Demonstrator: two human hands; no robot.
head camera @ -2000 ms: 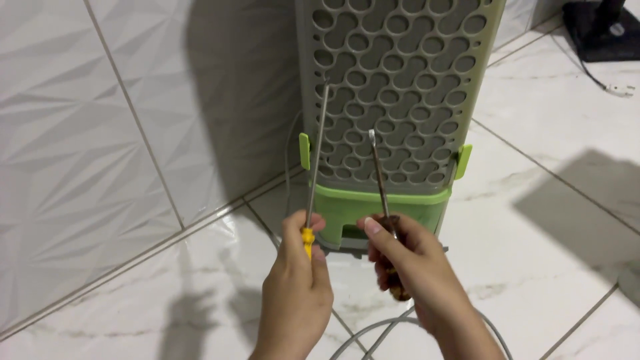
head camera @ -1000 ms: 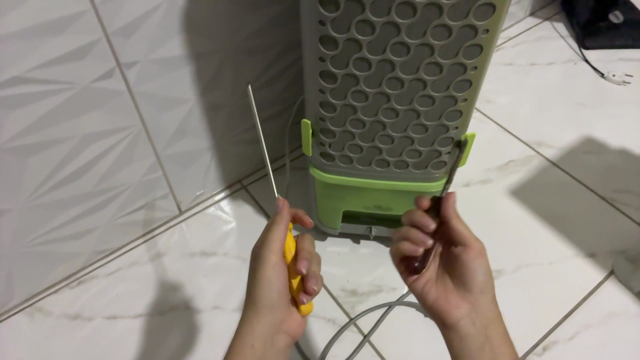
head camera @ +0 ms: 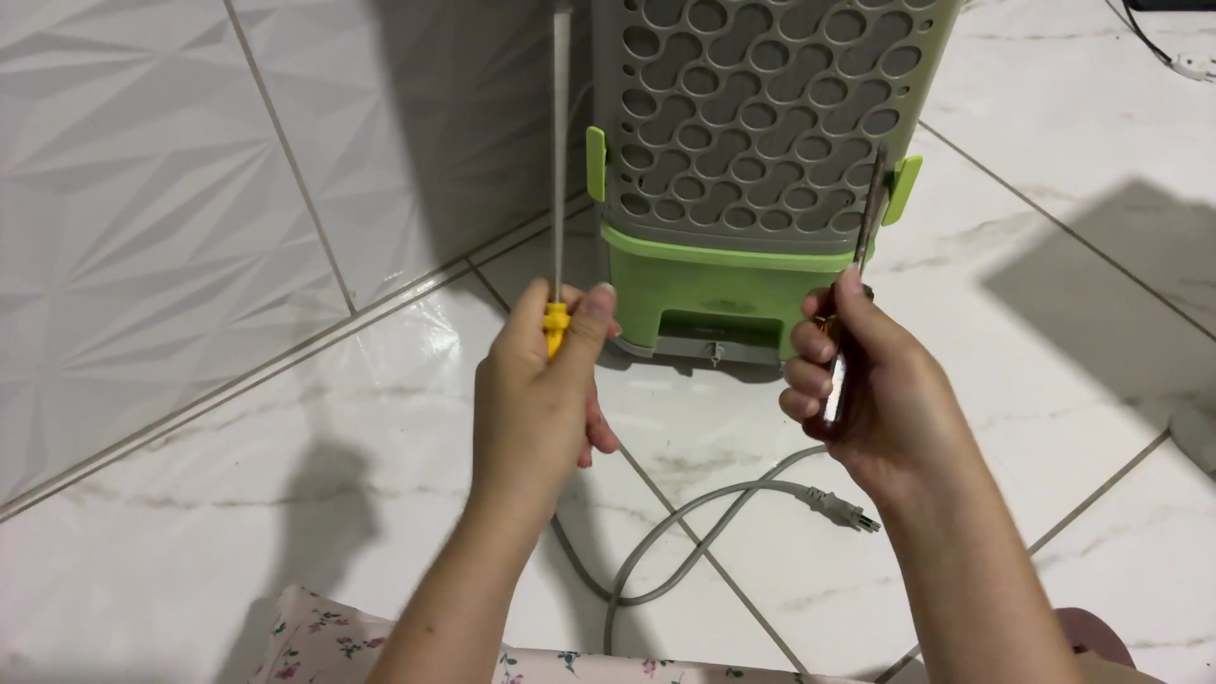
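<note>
My left hand [head camera: 541, 389] grips the yellow handle of a long screwdriver [head camera: 560, 171], its thin metal shaft pointing up past the left side of the appliance. In my right hand [head camera: 864, 380] is a second screwdriver [head camera: 836, 389] with a dark red handle; its darker shaft points up in front of the appliance's lower right edge. Beyond both hands stands a portable air cooler [head camera: 760, 123] with a grey perforated grille, a green base [head camera: 703, 275], a green clip on the left [head camera: 596, 163] and another on the right [head camera: 902, 190].
A grey power cord [head camera: 665, 532] with its plug [head camera: 841, 509] loops on the marble-look tile floor [head camera: 712, 427] between my forearms. A textured white tiled wall [head camera: 161, 190] runs along the left. Another plug [head camera: 1192, 66] lies at the upper right. Floral fabric [head camera: 323, 636] shows at the bottom.
The left screwdriver tilted left one second ago and now points nearly straight up. My right hand has moved right from its place two seconds ago, where its screwdriver stood before the grille's middle.
</note>
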